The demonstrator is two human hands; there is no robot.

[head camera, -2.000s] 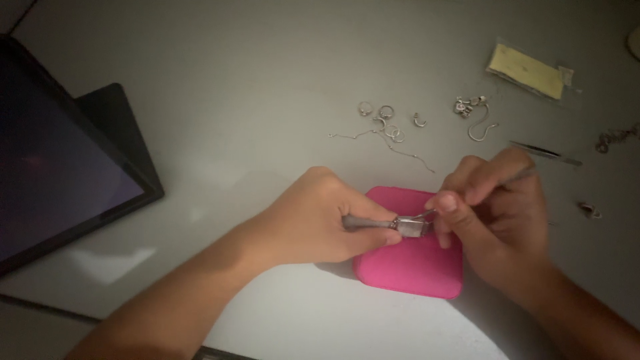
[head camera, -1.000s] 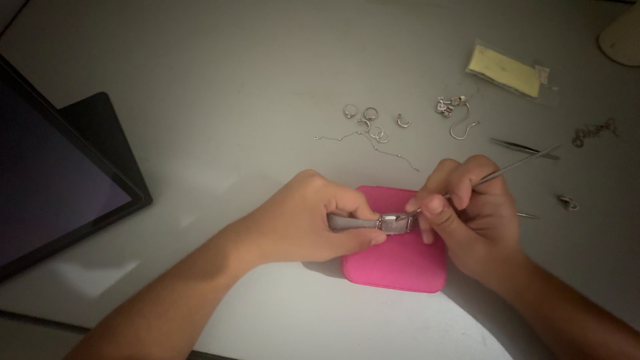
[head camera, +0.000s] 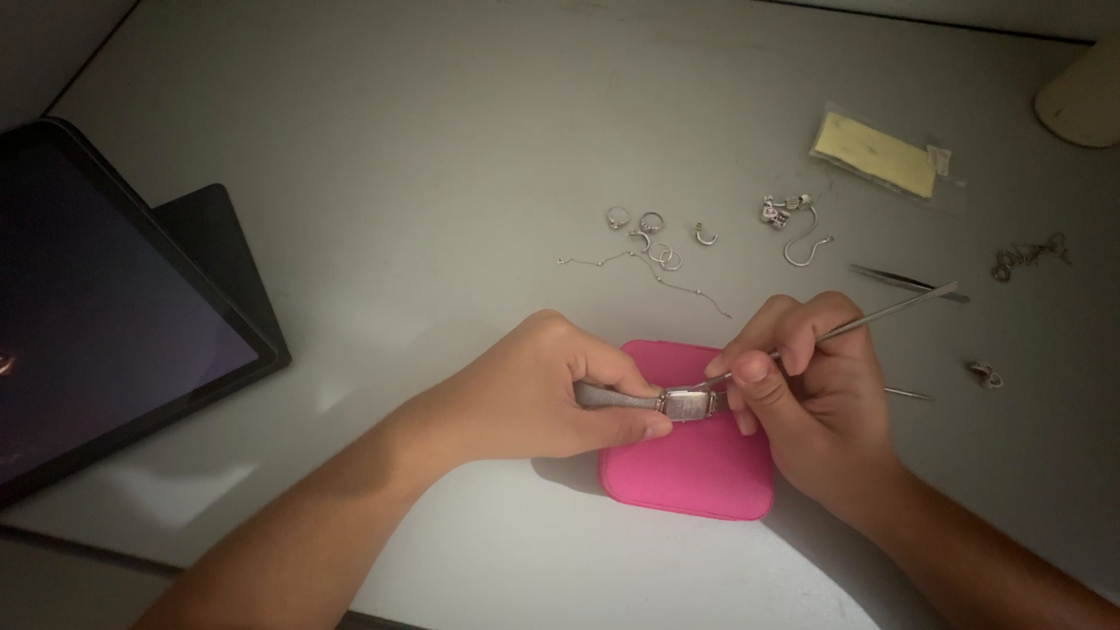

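Note:
My left hand (head camera: 560, 394) pinches a small rectangular wristwatch (head camera: 689, 404) with a grey strap, between thumb and fingers, above a pink zippered case (head camera: 687, 472). In my right hand (head camera: 809, 376) is a thin metal pick-like tool (head camera: 892, 311), slanting down to the left; its tip touches or nearly touches the upper edge of the watch. The fingers of the right hand are also close to the strap on the watch's right side; whether they grip it I cannot tell. Past the right hand, the end of another thin metal tool (head camera: 910, 394) shows on the table.
Several rings (head camera: 652, 222), a fine chain (head camera: 661, 280) and a charm bracelet (head camera: 801, 236) lie beyond the case. Tweezers (head camera: 906, 282), more jewellery (head camera: 1028, 255) and a small piece (head camera: 986, 374) are at right. A yellow cloth-like piece in plastic (head camera: 875, 153) lies behind; a tablet (head camera: 114, 324) stands left.
The tool in my right hand has swung so that its rear end sticks out clearly to the upper right. My left hand still holds the watch. The view has shifted slightly.

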